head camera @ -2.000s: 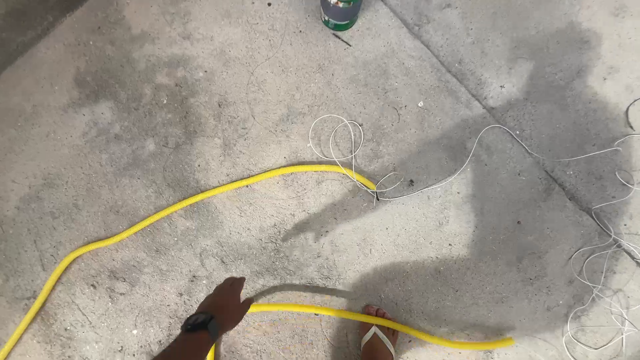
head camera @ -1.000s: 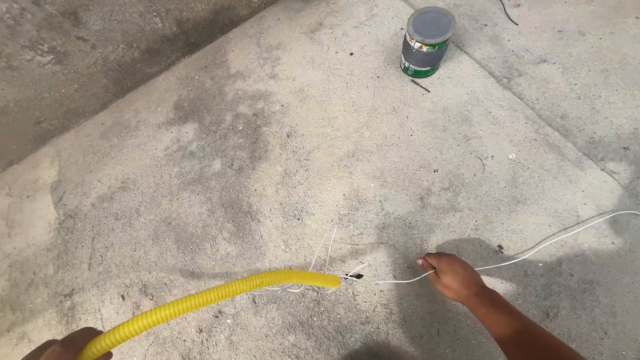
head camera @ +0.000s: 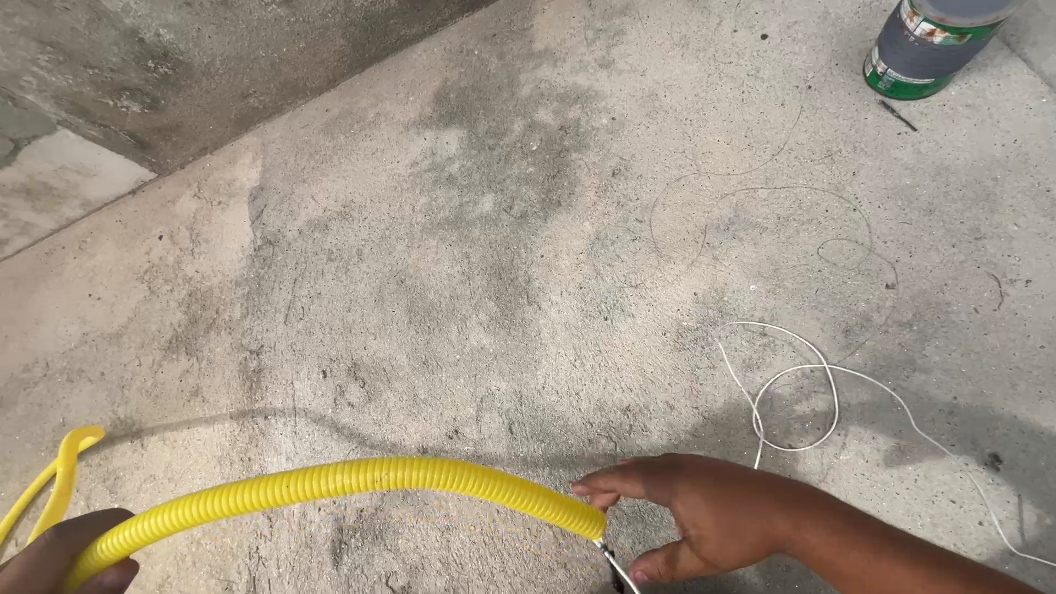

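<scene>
A yellow corrugated conduit (head camera: 363, 476) arches across the lower part of the view. My left hand (head camera: 91, 549) is closed around it at the bottom left. White wire (head camera: 615, 565) comes out of its end at the lower middle, with something dark beside it. My right hand (head camera: 693, 516) is just right of that end, thumb and fingers apart, with nothing seen held between them. More white wire (head camera: 833, 404) loops above the right forearm and trails to the right edge.
A green and grey can (head camera: 932, 49) stands on the concrete floor (head camera: 412, 330) at the top right, a small dark stick (head camera: 898, 115) beside it. A rough concrete wall (head camera: 223, 66) borders the floor at upper left. More yellow conduit (head camera: 62, 478) bends at the left edge.
My right hand has moved from the white wire to beside the conduit's end, and its fingers have parted. The conduit, in my left hand, now arches more. The view has shifted.
</scene>
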